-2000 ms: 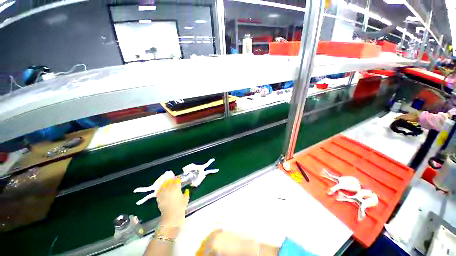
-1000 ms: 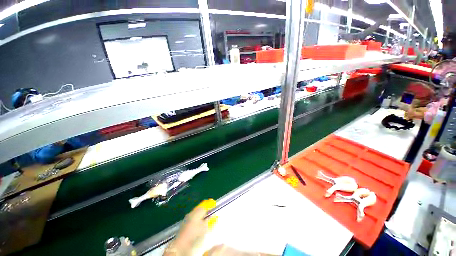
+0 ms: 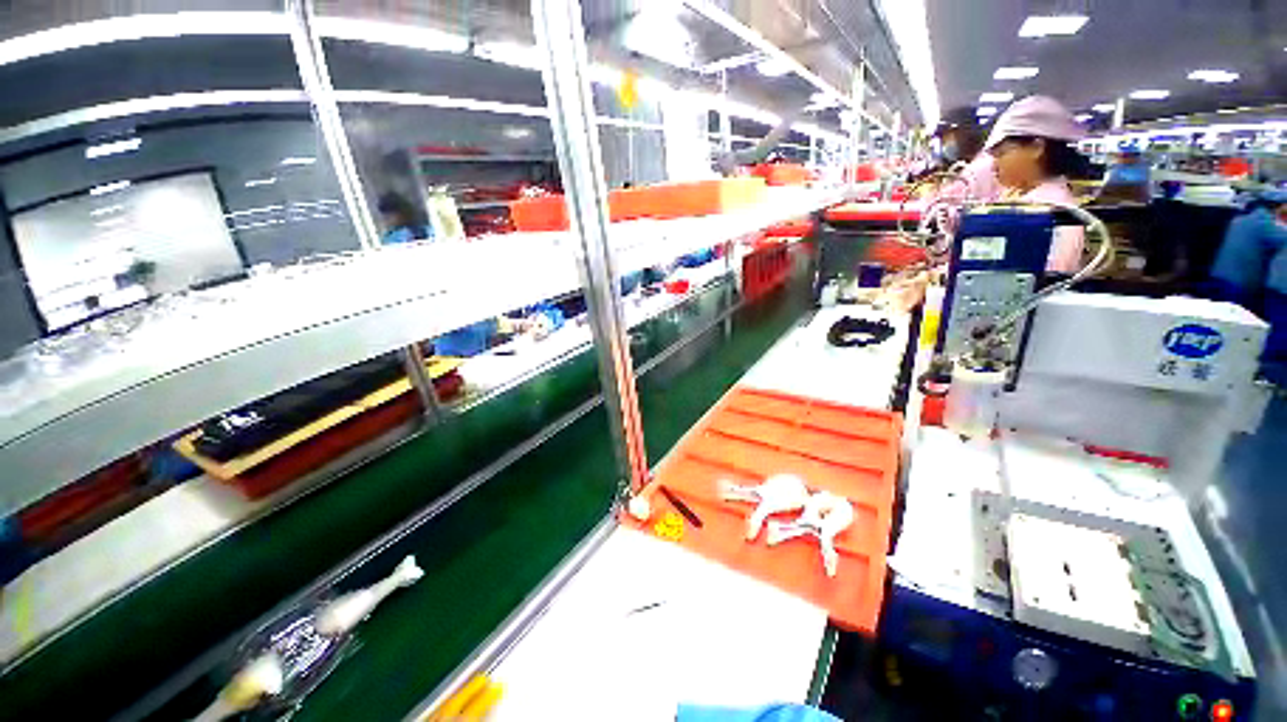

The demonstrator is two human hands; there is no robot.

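Note:
The bagged assembly [image 3: 304, 638], with white ends and a clear-wrapped middle, lies on the green conveyor belt [image 3: 473, 564] at lower left. Two yellow-covered fingertips show at the bottom edge, over the near side of the white bench [image 3: 692, 600]. The rest of that hand is cut off, and I cannot tell which hand it is or whether it holds anything. A blue sleeve shows at the bottom, right of the fingertips. White arm parts [image 3: 793, 511] lie in the red tray [image 3: 861, 600].
A dark slim tool [image 3: 680, 506] and small yellow pieces [image 3: 669, 526] lie in the tray's near-left corner. A metal post [image 3: 600, 282] stands at the belt edge, under a long white shelf [image 3: 424, 289]. A white and blue machine [image 3: 1129, 381] stands right. A person in a pink cap works beyond.
My view has turned right, so the belt and tray sit further left and the machine shows. The hand was released from the bagged assembly, which stays on the belt. The hands have dropped mostly out of view.

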